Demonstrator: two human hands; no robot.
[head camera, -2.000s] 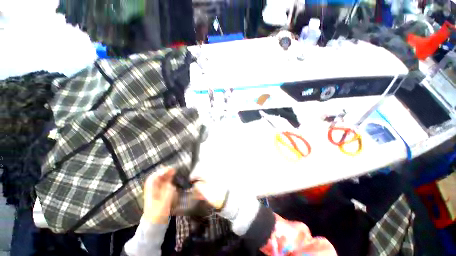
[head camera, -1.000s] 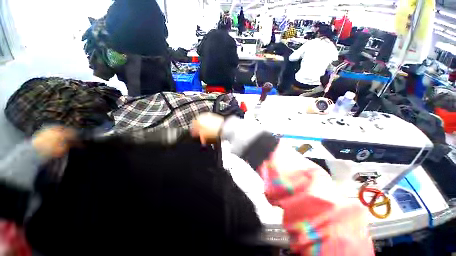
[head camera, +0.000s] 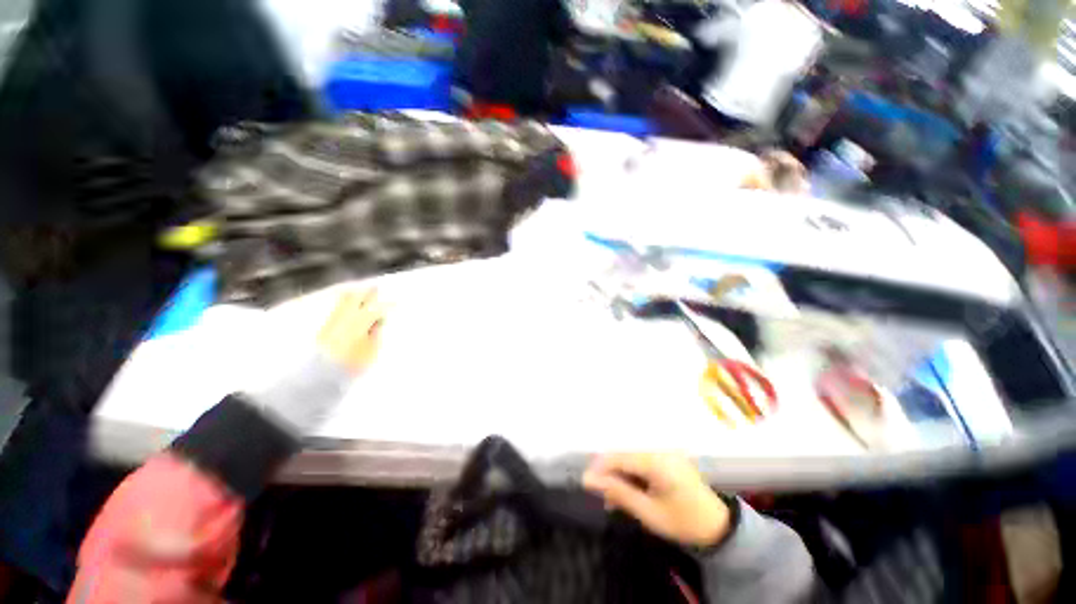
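The picture is blurred. Black, grey and cream plaid garment panels lie in a heap at the back left of the white sewing table. My left hand is on the bare table in front of them, with no cloth visible in it. My right hand is at the table's front edge, fingers curled, beside dark cloth that rises over my lap. Blur hides whether the fingers grip this cloth. The white sewing machine stands at right, its needle area indistinct.
Scissors with red and yellow handles lie on the machine bed. A second red-handled pair lies right of them. A dark-clothed person is close at the left. A blue container stands behind the table.
The large black cloth held across the table has gone from there. My left hand has moved right onto the table; my right hand has come down to the front edge. The view has tilted down.
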